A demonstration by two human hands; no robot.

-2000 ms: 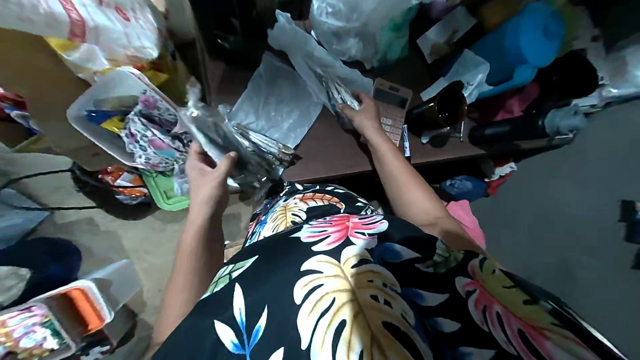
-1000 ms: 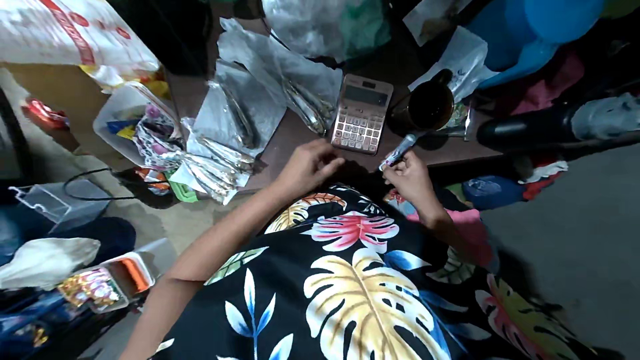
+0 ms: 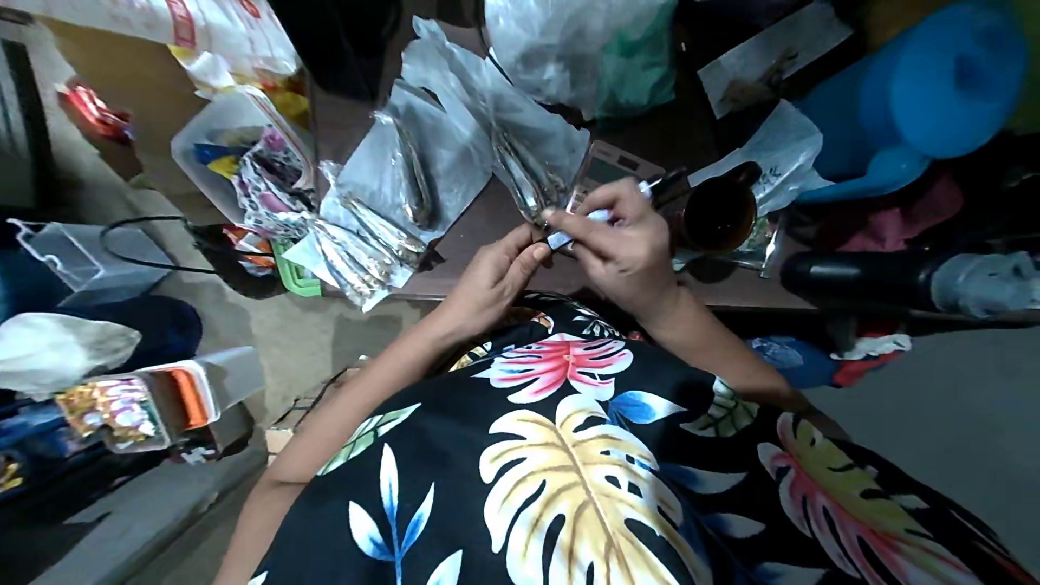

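Observation:
My right hand (image 3: 624,244) grips a marker pen (image 3: 600,216) with a pale barrel, slanting across the fingers. My left hand (image 3: 497,275) pinches at the pen's lower left end with thumb and forefinger; whether it holds a cap or the tip cannot be told. Just beyond the hands, long silvery items in clear wrapping (image 3: 524,175) lie on a plastic bag. More such silvery packets (image 3: 353,248) lie to the left on plastic, and one more (image 3: 413,175) lies between them. A calculator (image 3: 613,166) is partly hidden behind my right hand.
A dark mug (image 3: 719,213) stands right of the calculator, near a blue plastic jug (image 3: 918,89) and a black bottle (image 3: 861,275). At the left are a white tub (image 3: 213,130) holding cloth and a container with an orange item (image 3: 188,396). The brown table's edge (image 3: 731,297) runs before me.
Two seconds ago both hands were at the silvery packets. One second ago the hands were apart, the right with the pen. Now they meet at the pen, in front of the calculator.

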